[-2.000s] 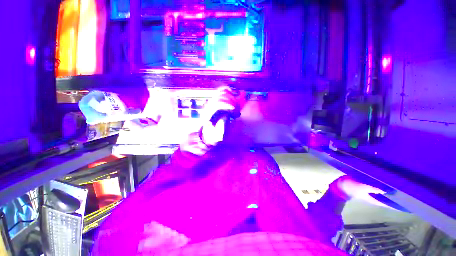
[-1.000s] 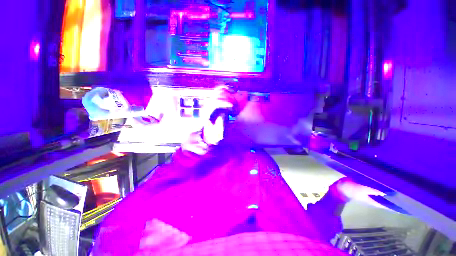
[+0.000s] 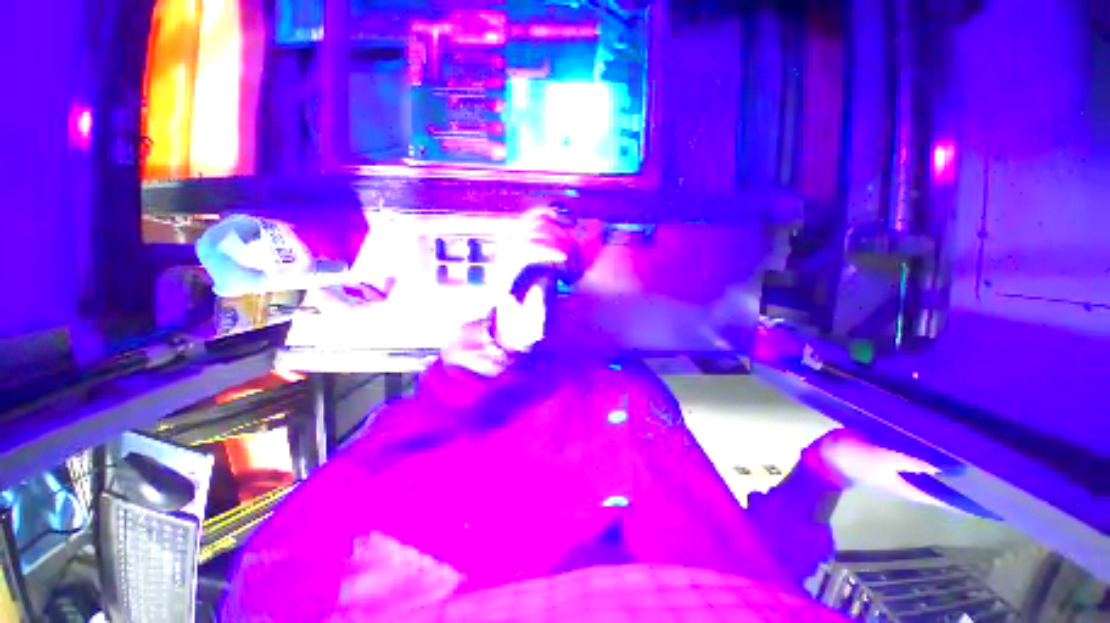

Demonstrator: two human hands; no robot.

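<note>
A circuit board (image 3: 457, 91), teal with a glaring white patch, lies behind the lit machine window at the top centre. My left hand (image 3: 526, 298) is below the window, in front of my body, washed out by magenta light. Its fingers are bent beside a dark curved shape; whether it grips anything is unclear. My right hand (image 3: 886, 467) is at the right, stretched out over the slanting machine edge. Its dark blue fingertips point right, and nothing shows in it.
A white-blue bag or bottle (image 3: 250, 253) lies left of the window's lower edge. A keyboard (image 3: 152, 554) with a dark mouse (image 3: 156, 482) above it is at lower left. A slatted metal rack (image 3: 919, 587) stands at lower right. An orange-lit panel (image 3: 201, 91) is at upper left.
The whole view shifts slightly between frames. Both hands and the board keep nearly the same places.
</note>
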